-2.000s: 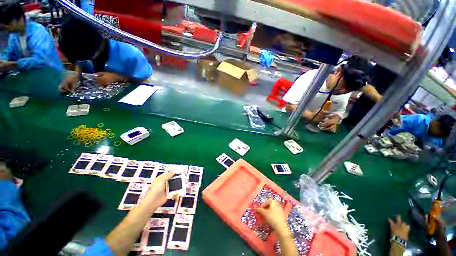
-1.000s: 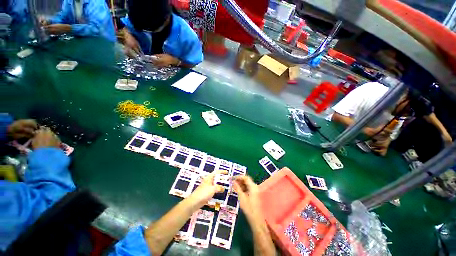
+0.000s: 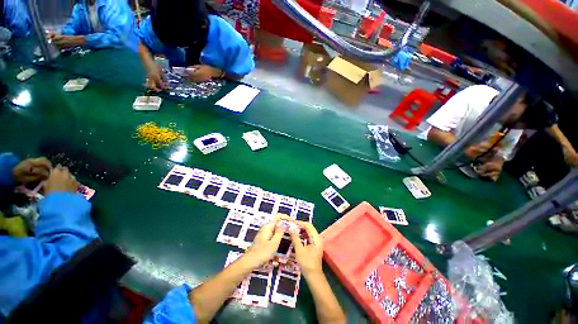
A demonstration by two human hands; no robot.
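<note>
Flat white-pink screen boards (image 3: 258,286) with dark windows lie edge to edge in rows on the green bench. My left hand (image 3: 267,242) and my right hand (image 3: 307,245) meet above the right end of the rows, fingertips together at the top of one board (image 3: 283,245), which both hands hold. Whether a small part is between the fingertips cannot be told. A salmon-red tray (image 3: 355,245) lies right of my right hand, with glittering small metal parts (image 3: 394,278) in its compartments.
A crumpled clear bag (image 3: 474,283) lies right of the tray. Yellow loops (image 3: 158,134) and white housings (image 3: 210,143) lie farther off. A neighbour's hands (image 3: 52,176) are at the left. A metal post (image 3: 472,130) stands at the right.
My right hand has come from the parts tray to my left hand over the boards. Since one second ago the hands have drawn closer together at the board. The view has swung right since the first frame.
</note>
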